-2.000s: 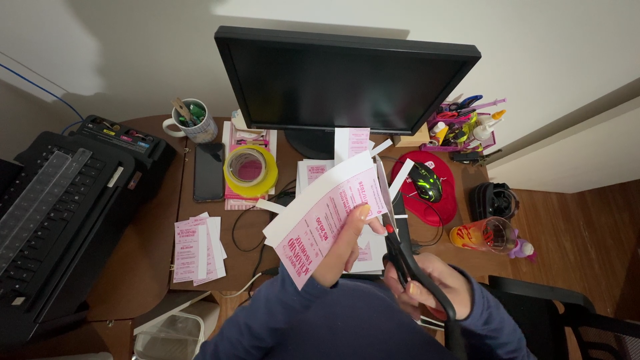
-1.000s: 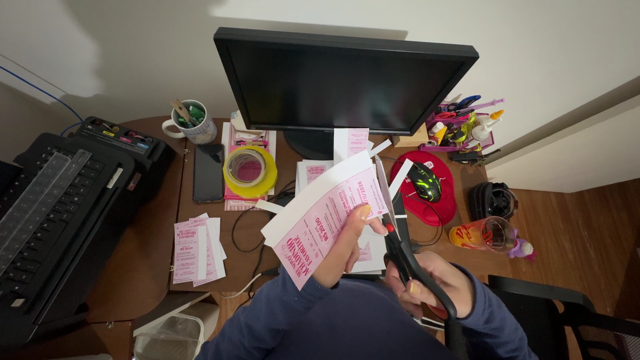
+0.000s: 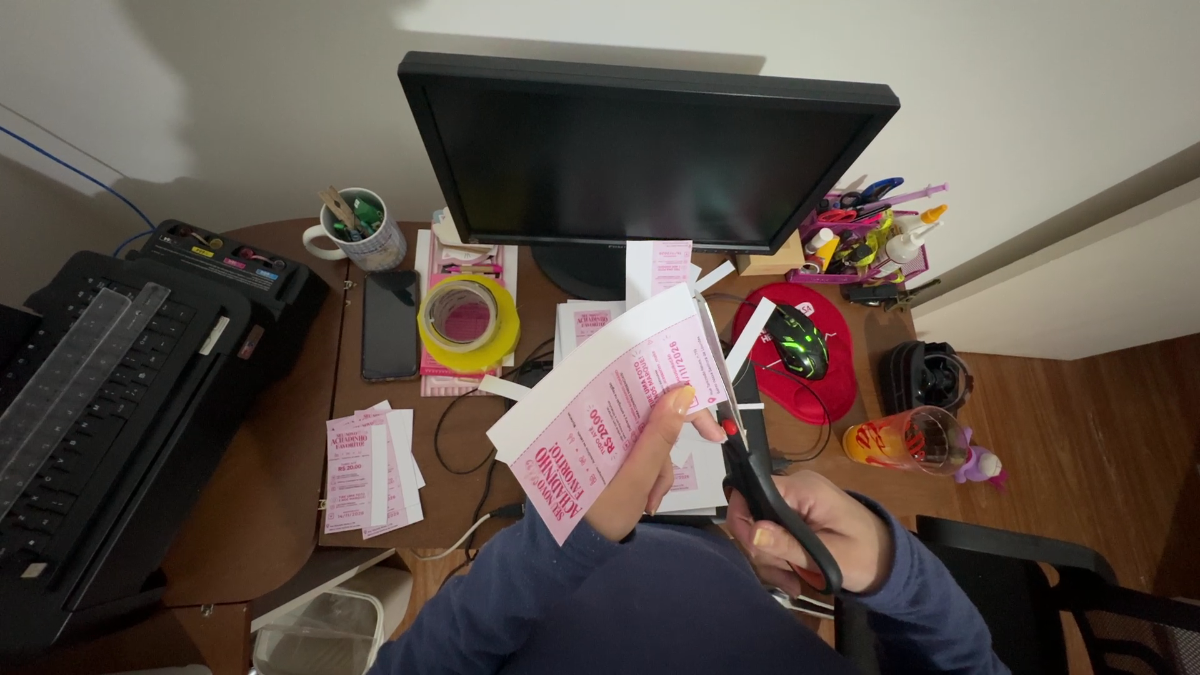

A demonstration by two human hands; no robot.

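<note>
My left hand (image 3: 647, 459) pinches a pink and white printed paper sheet (image 3: 581, 422) between thumb and fingers, tilted over the desk. Black-handled scissors (image 3: 773, 502) are in my right hand (image 3: 816, 534), their blades pointing up along the sheet's right edge; whether they are cutting is hard to tell. Beneath the sheet lie more printed papers (image 3: 592, 317) and white paper strips (image 3: 750, 336). On the desk's left side rests a loose stack of pink printed slips (image 3: 356, 473).
A monitor (image 3: 656, 159) stands behind my hands. Left are a printer (image 3: 122, 375), a phone (image 3: 390, 323), a mug (image 3: 370, 246) and yellow tape (image 3: 469, 323). Right are a mouse (image 3: 797, 342) on a red pad (image 3: 825, 398), a pink organizer (image 3: 867, 272) and a plastic cup (image 3: 905, 442). Cables cross the desk.
</note>
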